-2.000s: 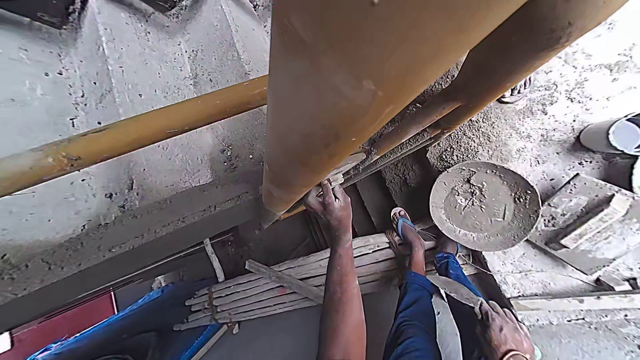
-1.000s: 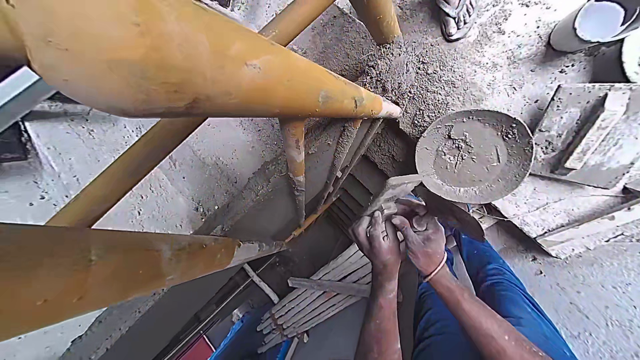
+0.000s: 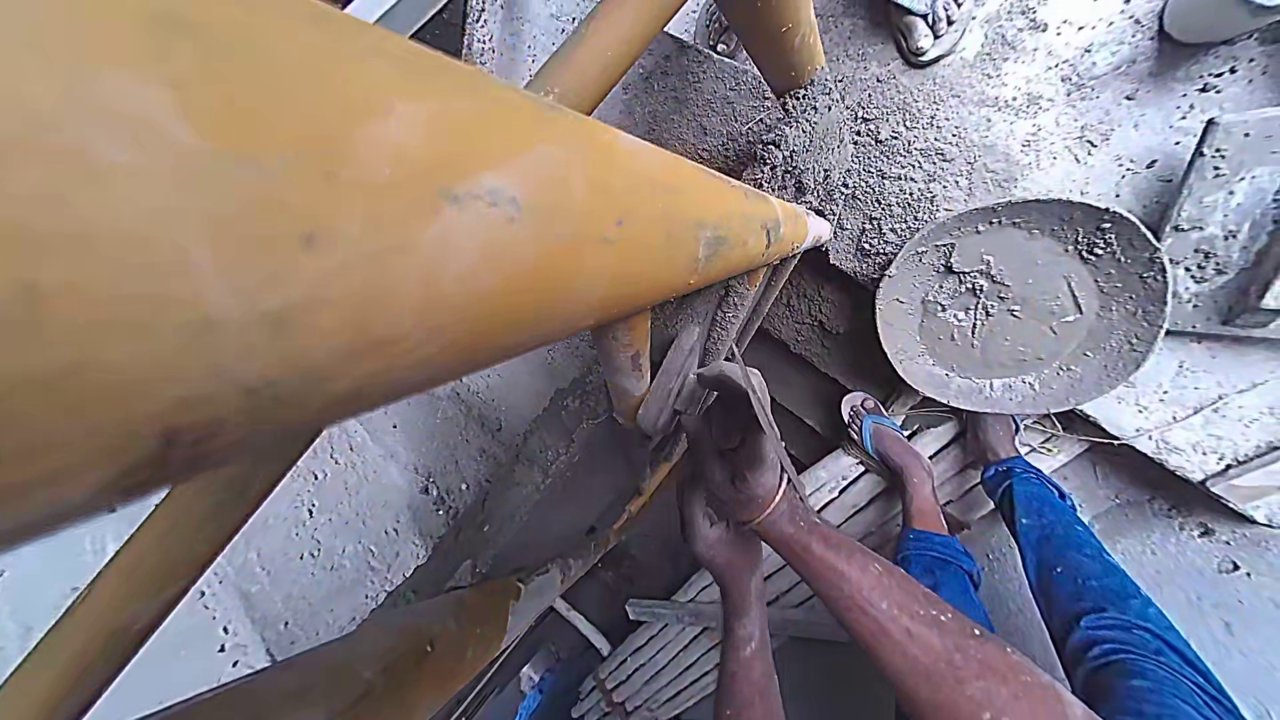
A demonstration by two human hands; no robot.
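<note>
My right hand [image 3: 738, 445], with a thin band at its wrist, is closed around a flat, thin-edged metal tool [image 3: 768, 415], probably a trowel, seen nearly edge-on. It is just below the lower end of a large yellow-painted pipe [image 3: 420, 230]. Under and against it is my left hand [image 3: 718, 535]; its fingers are mostly hidden, and whether it holds anything cannot be told. Beside the fingers, a flat grey piece [image 3: 672, 378] leans near a short yellow pipe [image 3: 625, 360]. A round pan [image 3: 1140, 345] of wet mortar rests to the right.
More yellow pipes [image 3: 150, 575] cross at the left. Wooden poles [image 3: 675, 665] lie below my hands, with a sandaled foot [image 3: 880, 435] on them. Loose mortar [image 3: 850, 160] is heaped by a pipe's foot. Another person's foot [image 3: 925, 30] and a board [image 3: 1225, 220] are farther off.
Two seconds ago my hands were apart, the left at the pipes and the right low with the flat tool. They came together near the pan, then moved to the pipes. The view has shifted.
</note>
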